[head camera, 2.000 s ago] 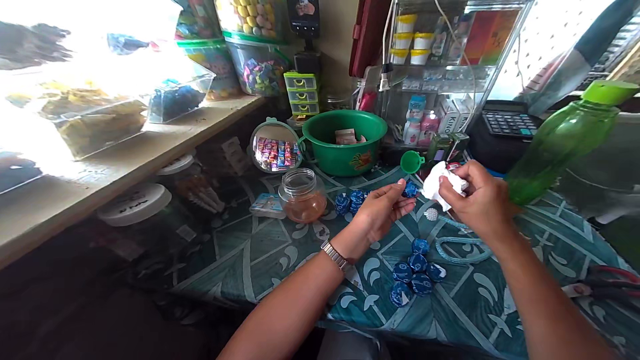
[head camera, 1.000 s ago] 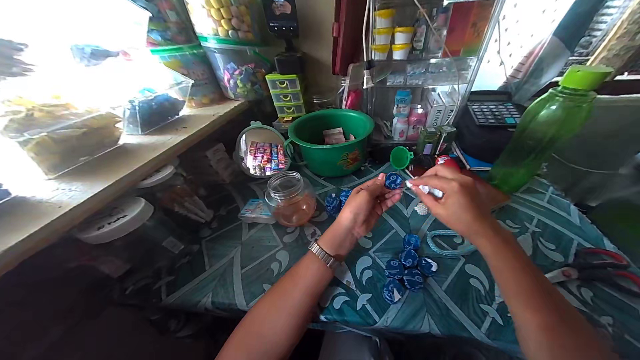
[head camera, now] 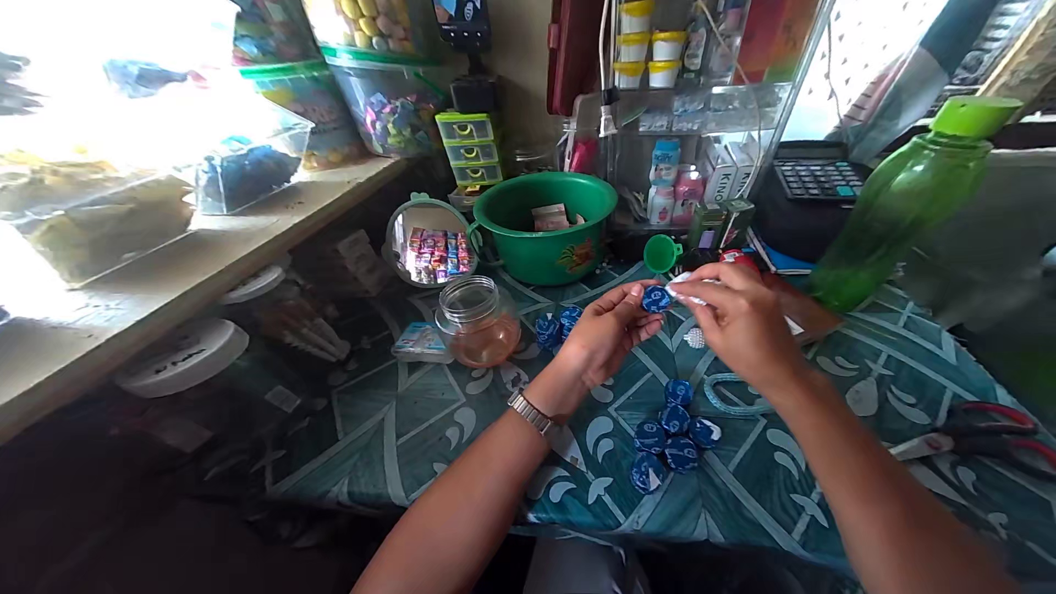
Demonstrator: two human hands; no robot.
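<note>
My left hand holds a small round piece in blue patterned wrapping between thumb and fingers. Close on its right, my right hand pinches a crumpled white tissue or cloth against or beside the piece. Several similar blue-wrapped pieces lie grouped on the patterned tablecloth below my hands. More blue pieces sit left of my left hand, beside an open glass jar. A pale blue loop lies under my right hand.
A green basin, a round mirror and a small green funnel stand behind my hands. At the right are a green bottle and scissors. A ledge with plastic containers runs along the left.
The white tissue or cloth, bunched larger in my right hand two seconds ago, now shows only a little between its fingers. The blue piece in my left hand is more visible.
</note>
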